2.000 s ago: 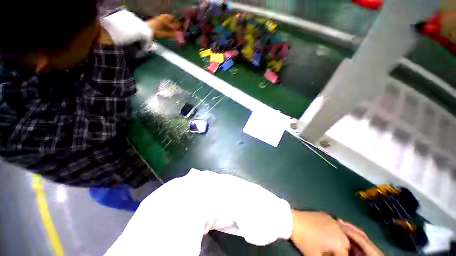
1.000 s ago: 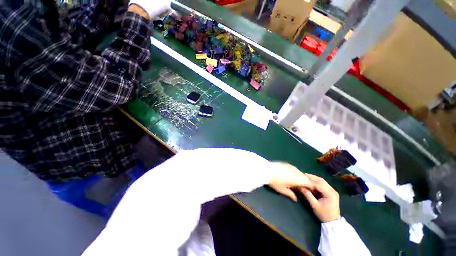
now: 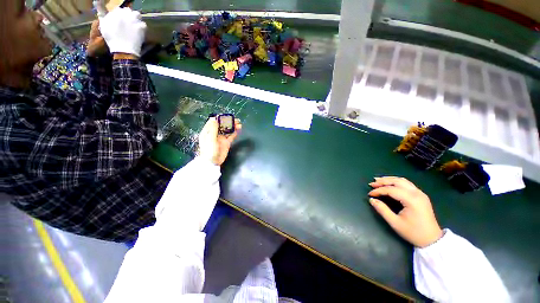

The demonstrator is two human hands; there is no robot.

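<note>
My left hand (image 3: 218, 142) is bare and holds a watch case (image 3: 226, 123) between thumb and fingers above the left part of the green bench. The case is a small rounded square with a dark rim and a paler centre. My right hand (image 3: 408, 212) rests on the bench at the right, fingers curled and apart, with nothing visible in it. A stack of display modules (image 3: 435, 146) with orange tails lies beyond my right hand. A smaller stack (image 3: 469, 178) lies to its right.
A pale rail (image 3: 237, 89) and post (image 3: 350, 59) run behind the bench (image 3: 296, 183). Beyond are a heap of coloured binder clips (image 3: 243, 44) and a white blister tray (image 3: 444, 83). White wipes (image 3: 294, 116) lie on the bench. A person in a plaid sleeve (image 3: 127, 89) works at the left.
My hands have separated. My left hand has moved left and taken hold of a watch case. My right hand has opened on the bench. The view has turned and shifted.
</note>
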